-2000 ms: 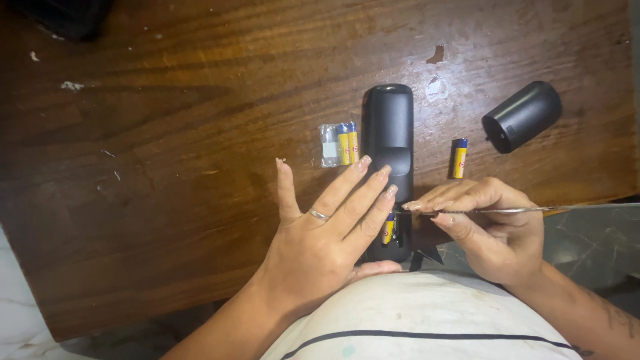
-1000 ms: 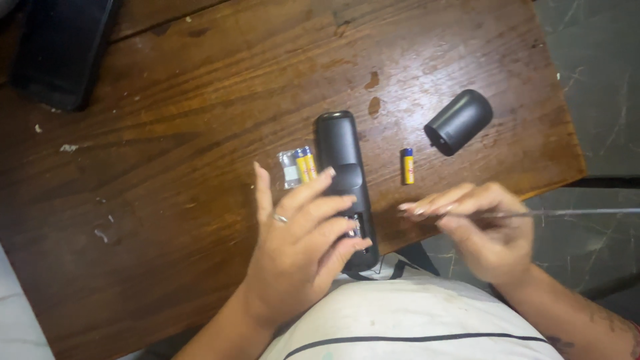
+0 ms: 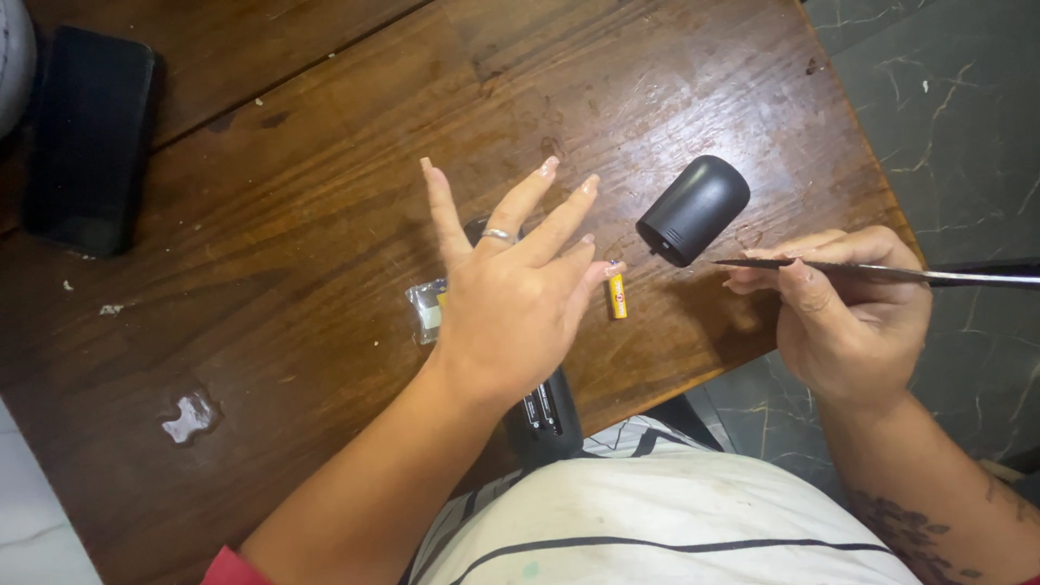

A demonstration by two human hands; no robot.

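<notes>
My left hand (image 3: 512, 317), with a ring on one finger, is spread over a black remote control (image 3: 561, 435) and hides most of it. The remote's battery bay shows below the wrist with no battery visible in that part. My left thumb tip is at the top of a yellow battery (image 3: 618, 296); whether it touches is unclear. My right hand (image 3: 861, 313) pinches a thin, pointed metal tool (image 3: 881, 271) level, its tip pointing left. Up and left of that tip lies the black battery cover (image 3: 695, 210). A clear plastic wrapper (image 3: 425, 311) with something yellow is partly under my left hand.
A dark smartphone (image 3: 89, 138) lies at the upper left of the wooden table (image 3: 309, 203), beside a rounded grey object (image 3: 15, 65). A small puddle (image 3: 191, 417) is at the lower left. The table's edge runs down the right, above a dark marbled floor.
My left hand has moved off the battery bay, up and right. The yellow battery seen in the bay two seconds ago no longer shows there. The view has turned and shifted.
</notes>
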